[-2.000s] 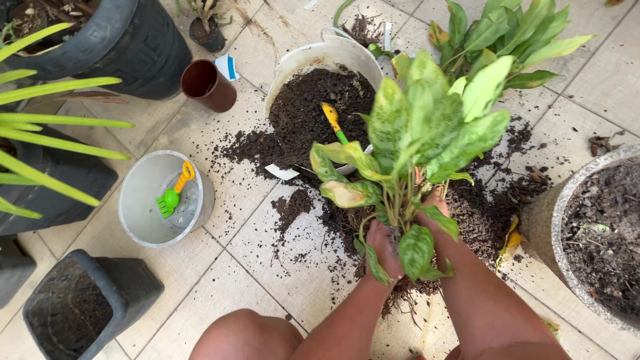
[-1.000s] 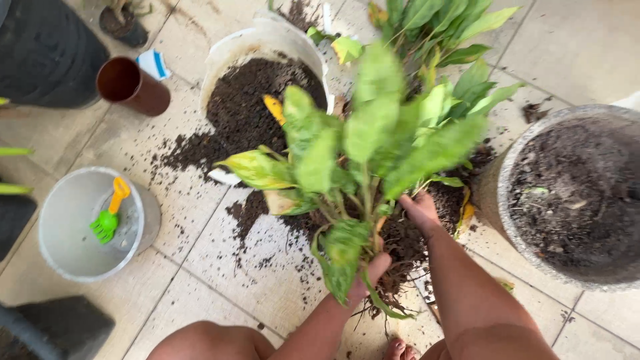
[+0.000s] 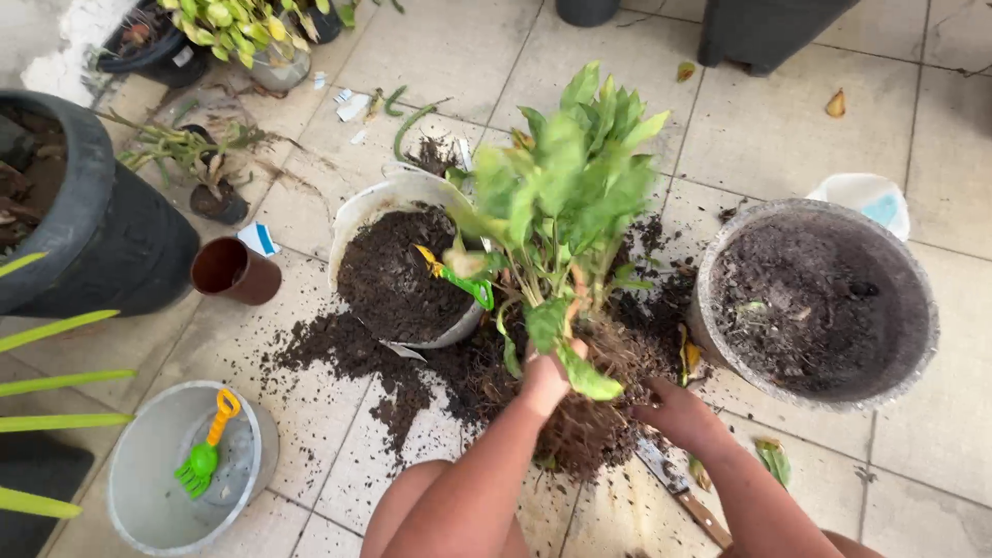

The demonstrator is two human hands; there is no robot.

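My left hand (image 3: 549, 377) grips the stems of a leafy green plant (image 3: 558, 186) just above its root ball (image 3: 593, 422), partly hidden by a leaf. My right hand (image 3: 670, 411) is at the right side of the roots, fingers apart; whether it touches them is unclear. Loose dark soil (image 3: 333, 345) lies around the roots. Left of the plant, a broken white pot (image 3: 364, 194) holds soil, with a green and yellow toy shovel (image 3: 465, 285) in it. A knife (image 3: 697, 515) with a wooden handle lies on the tiles beneath my right forearm.
A round stone-like pot (image 3: 922, 310) of soil stands at right. At lower left, a grey bucket (image 3: 267, 457) holds a toy rake (image 3: 203, 457). A brown plastic pot (image 3: 252, 279) lies behind it. A large black planter (image 3: 132, 225) stands at left, and small potted plants at upper left.
My right hand has come off the plant's base and sits lower, beside the roots. My left hand still holds the stems. The knife has come into sight. The view has shifted.
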